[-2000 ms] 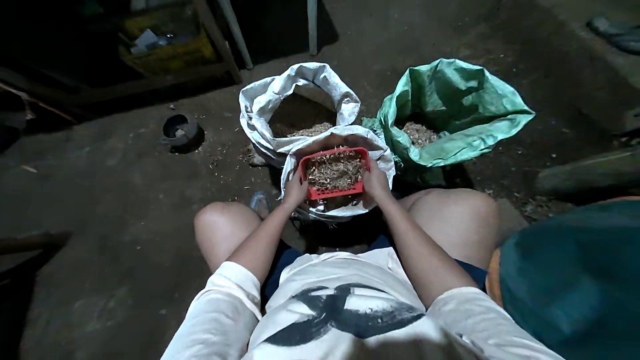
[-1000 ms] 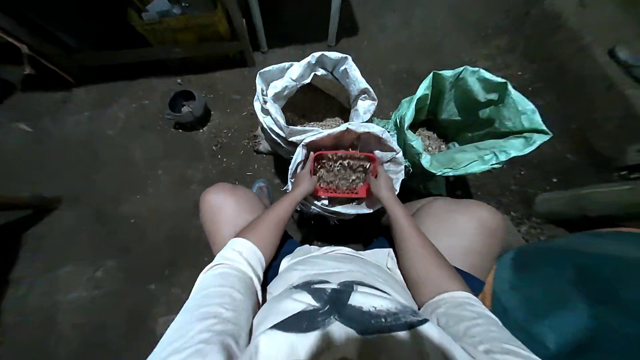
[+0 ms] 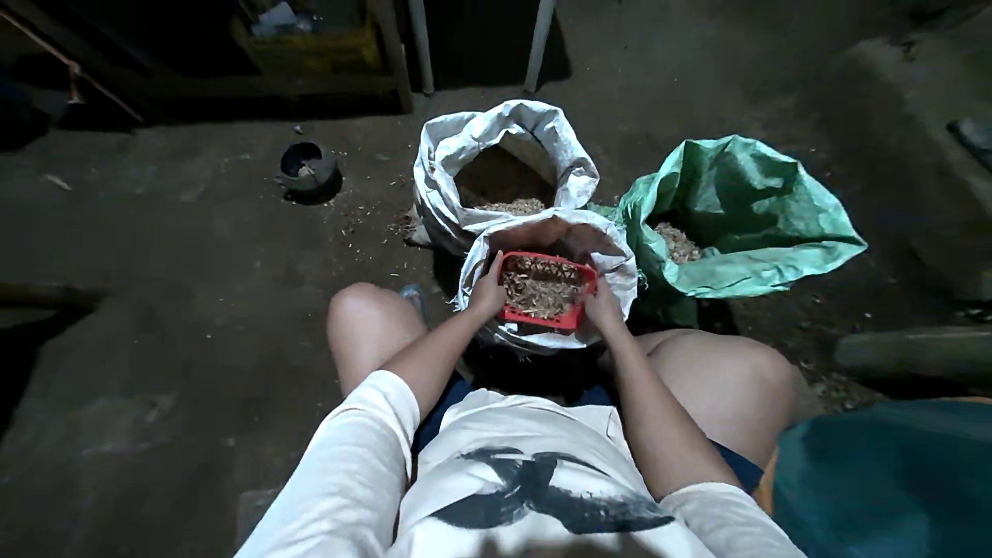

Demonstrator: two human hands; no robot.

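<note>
Between my two hands is a red plastic basket with openings in its walls. My left hand grips its left side, and my right hand grips its right side. Dry brown plant bits, like chaff or husks, lie in the basket. It is over the mouth of the nearer white woven sack. Directly behind stands another white woven sack with pale bits inside. A green woven sack stands open at the right, holding similar material. What the nearer sack holds is mostly hidden.
A small dark pot stands on the floor at the left, with scattered bits between it and the sacks. Pale legs of a piece of furniture and a dark wooden frame are at the back. A teal covered object is close on my right.
The material in the basket has shifted, and more of the basket's far inner wall shows than two seconds ago. Both hands keep their hold. The view has shifted somewhat.
</note>
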